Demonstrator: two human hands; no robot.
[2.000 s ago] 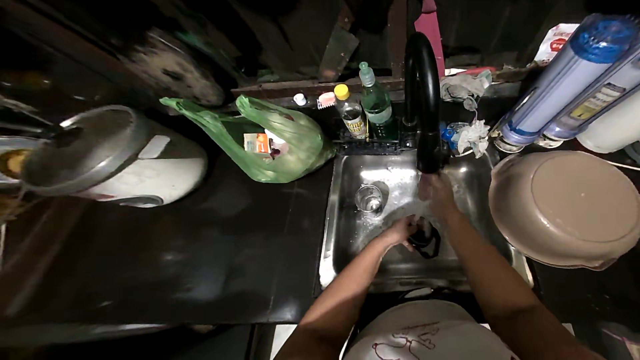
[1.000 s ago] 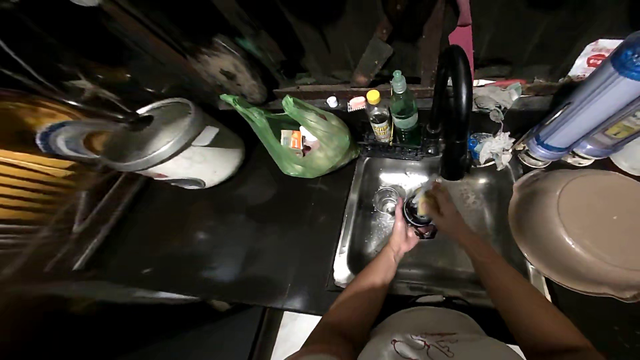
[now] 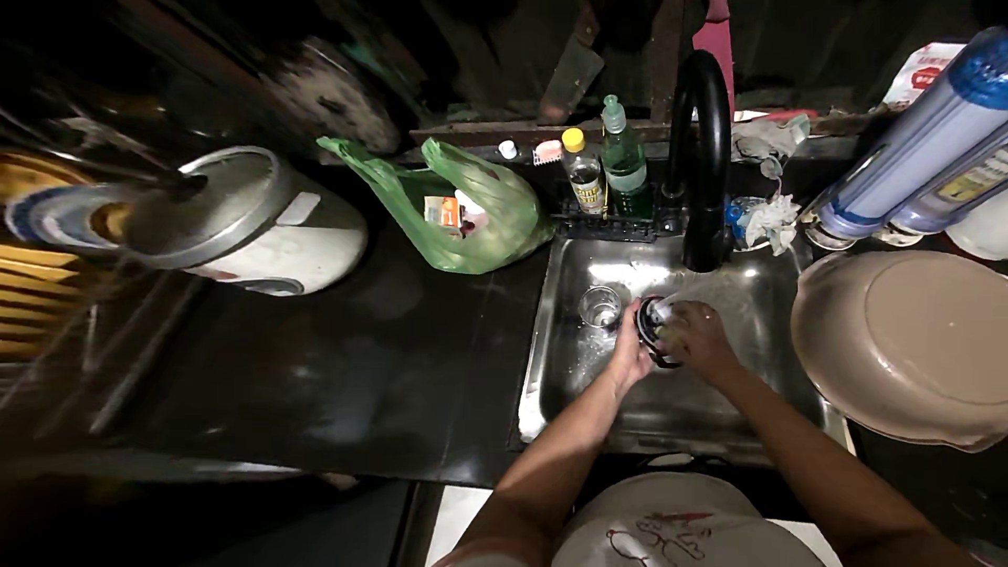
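Over the stainless steel sink (image 3: 756, 394), my left hand (image 3: 630, 346) grips a small dark cup-like vessel (image 3: 649, 319) by its left side, its opening tilted to the right. At the mouth of that vessel is my right hand (image 3: 697, 335), its fingers closed around a yellowish thing that looks like a sponge, mostly hidden by the fingers. A clear drinking glass (image 3: 601, 307) stands in the sink just left of my left hand. The black gooseneck faucet (image 3: 705, 157) arches above, behind both hands.
Left of the sink, a green plastic bag (image 3: 496, 228) and a rice cooker (image 3: 307, 248) are on the black counter (image 3: 339, 378). Behind the sink stand a yellow-capped bottle (image 3: 584, 177) and a green bottle (image 3: 624, 165). At right are a large beige basin (image 3: 929, 339) and water filter housings (image 3: 890, 173).
My right hand has come from near the faucet down to the dark vessel, which my left hand has raised and tilted. Between one second ago and now, the hands have barely moved.
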